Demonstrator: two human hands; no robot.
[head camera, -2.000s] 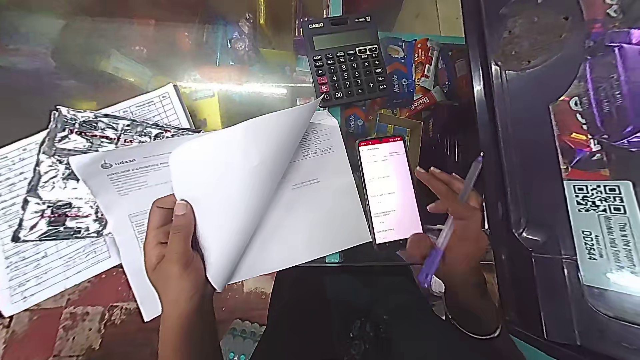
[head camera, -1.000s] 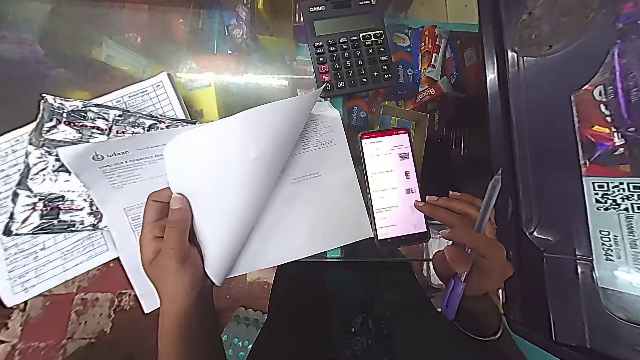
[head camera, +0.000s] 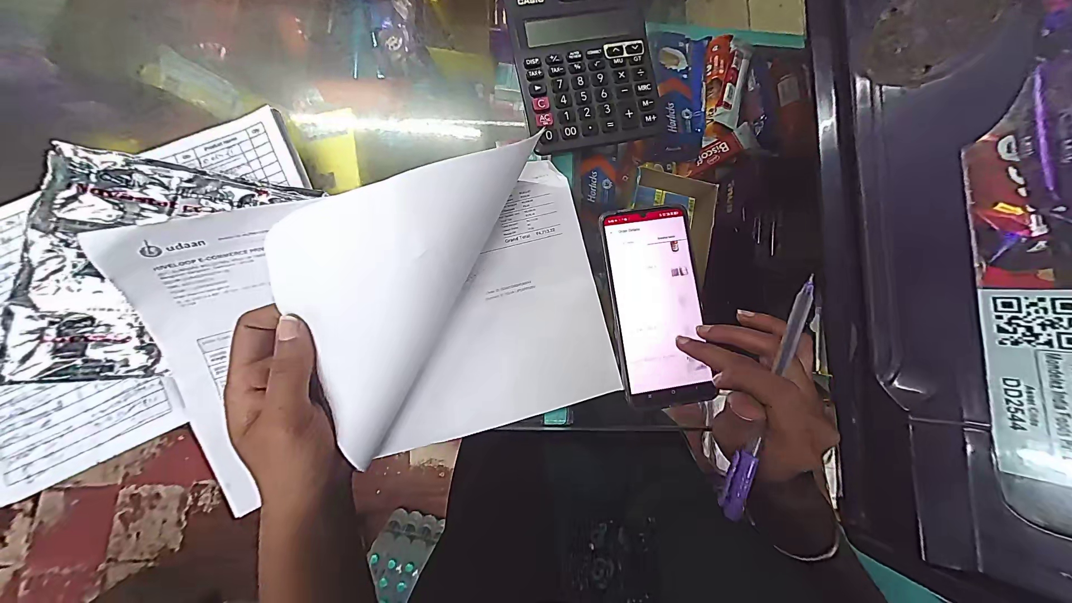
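My left hand (head camera: 280, 394) grips printed paper sheets (head camera: 536, 327) by their left part, the thumb on top; one sheet is folded over, its blank white back (head camera: 377, 276) showing. A smartphone (head camera: 657, 310) with a lit screen lies on the glass counter, right beside the sheets' right edge. My right hand (head camera: 770, 394) holds a pen with a purple grip (head camera: 741, 481) between its fingers, and a fingertip is at the lower right of the phone's screen. Above the sheets lies a black Casio calculator (head camera: 586, 75), its lower left corner close to the tip of the folded sheet.
At the left a crumpled silver foil packet (head camera: 84, 276) lies on handwritten ruled sheets (head camera: 92, 427). Snack packets (head camera: 720, 92) show near the calculator. A dark plastic casing (head camera: 896, 335) with a coded label (head camera: 1034, 377) stands at the right. A pack with green caps (head camera: 402, 557) is low down.
My right hand, held off the phone two seconds ago, has come to the screen with the pen still in it. The content on the screen has shifted. My left hand keeps its hold on the sheets.
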